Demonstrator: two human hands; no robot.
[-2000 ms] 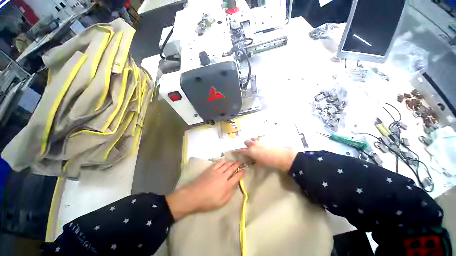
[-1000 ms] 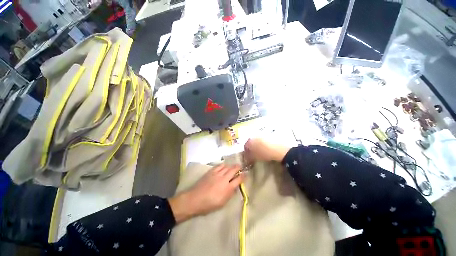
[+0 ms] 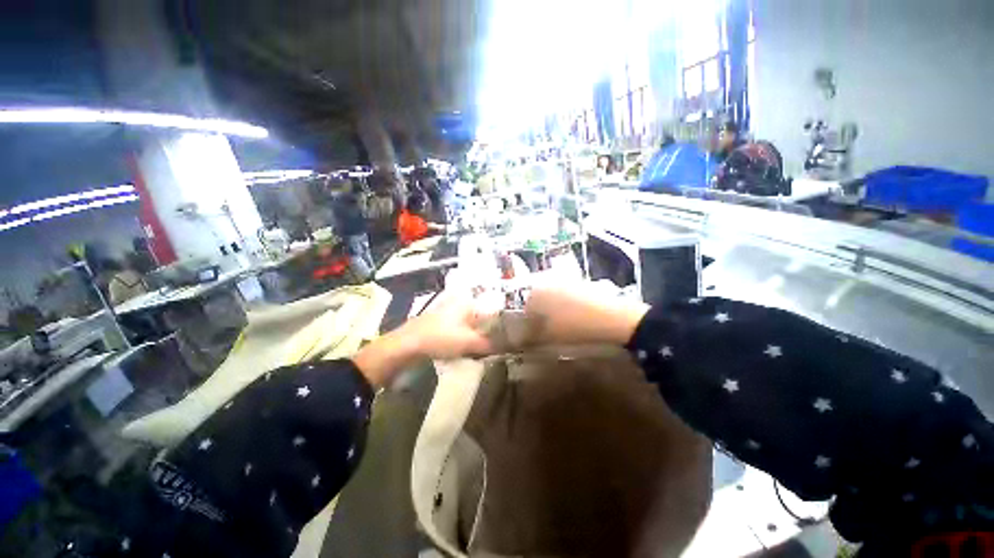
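Note:
The bag body (image 3: 589,458) hangs from my two hands, its dark brown side facing me and a pale strip curving down at its left. My left hand (image 3: 441,330) grips its top edge from the left. My right hand (image 3: 572,318) grips the same edge just to the right. The hands are close together and blurred. Whether a small metal piece is between the fingers, I cannot tell. The sewing machine is mostly hidden behind my hands and washed out by glare.
The stack of bag bodies (image 3: 294,332) lies at the left, partly behind my left sleeve. The control screen (image 3: 669,273) stands right of centre. Several people and machine rows are further back. Blue bins (image 3: 926,187) are at the far right.
The view has tilted up from the table to the factory floor. Both hands have lifted the bag body off the work plate, and its dark brown side now shows.

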